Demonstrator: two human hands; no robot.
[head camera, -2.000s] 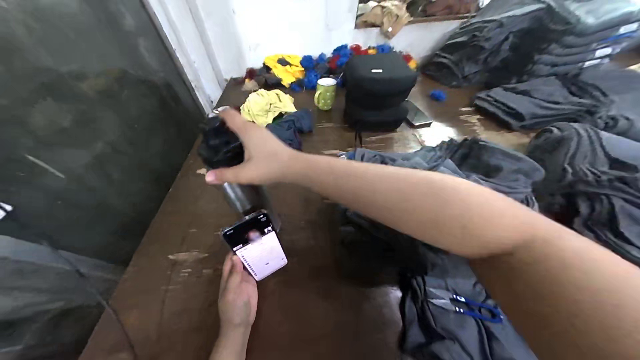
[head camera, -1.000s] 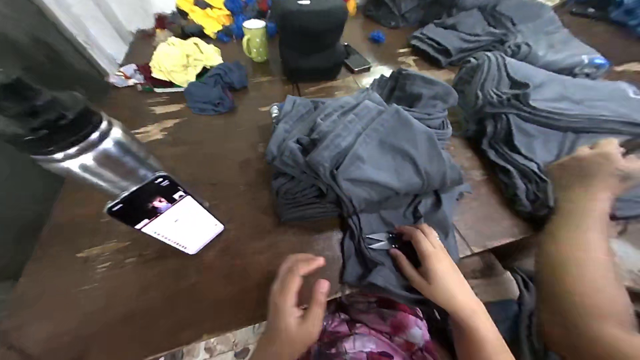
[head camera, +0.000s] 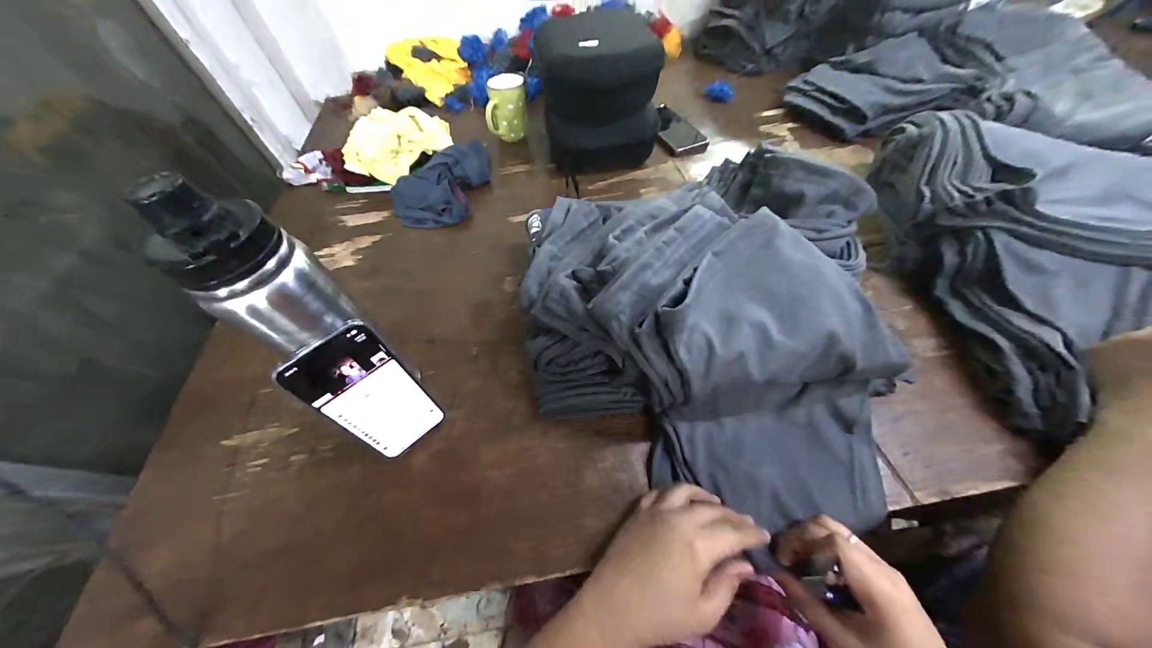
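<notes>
My left hand (head camera: 679, 562) pinches the edge of dark grey cloth at the table's front edge. Close to its right, my right hand (head camera: 855, 580) has its fingers curled round small scissors (head camera: 837, 589), mostly hidden, and touches the same cloth. Above both hands, a grey garment (head camera: 774, 450) drapes from a pile of folded grey garments (head camera: 720, 306) towards the front edge. A lit phone (head camera: 360, 391) leans on a steel bottle with a black lid (head camera: 279, 292), left of the pile.
Behind stand a green mug (head camera: 507, 108) and a black case (head camera: 598, 90), near yellow cloth (head camera: 396, 142) and another phone (head camera: 681, 132). More grey garment stacks (head camera: 1008, 207) lie right. Another person's arm (head camera: 1071, 504) is close at the right.
The phone, earlier in my left hand, now leans on the bottle, which my right hand has let go. Both hands have come together at the cloth; my right hand has picked up the scissors.
</notes>
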